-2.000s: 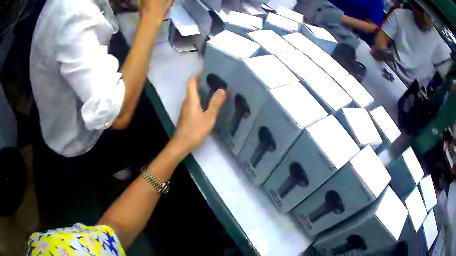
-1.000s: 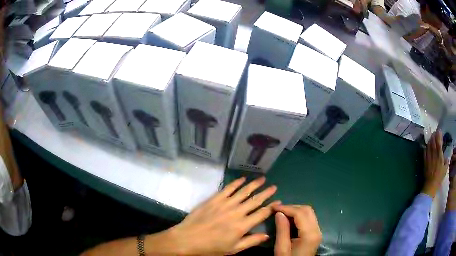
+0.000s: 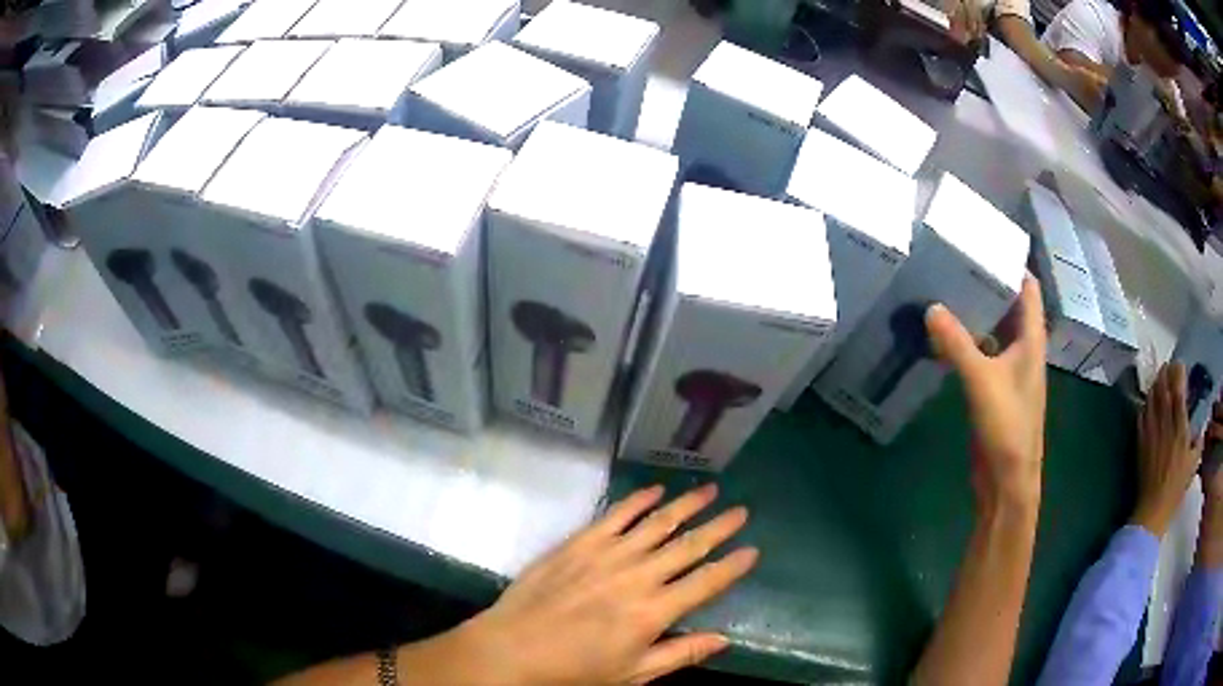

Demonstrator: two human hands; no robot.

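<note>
My left hand (image 3: 624,576) lies palm down on the green bench top (image 3: 832,536), fingers spread, holding nothing. A watch band shows at its wrist. My right hand (image 3: 999,382) has its thumb at the fan-picture face of a pale retail box (image 3: 892,349) and its fingers at the box's right edge. This box leans slightly. Its lower front touches or nearly touches the bench. Another retail box (image 3: 724,335) stands upright just beyond my left fingertips, its white top closed and its dark fan picture facing me.
Rows of closed upright boxes (image 3: 557,282) stand left on a white sheet (image 3: 335,456). Pale boxes (image 3: 1073,288) lie at the right. A neighbour's hand (image 3: 1167,449) and blue sleeves are at the right edge. Other people sit at the back right. A white sleeve shows far left.
My right hand has moved from beside my left hand to the box at the right, which now leans more. My left hand stays on the bench. Earlier, the view was further left, with my left hand beside the row.
</note>
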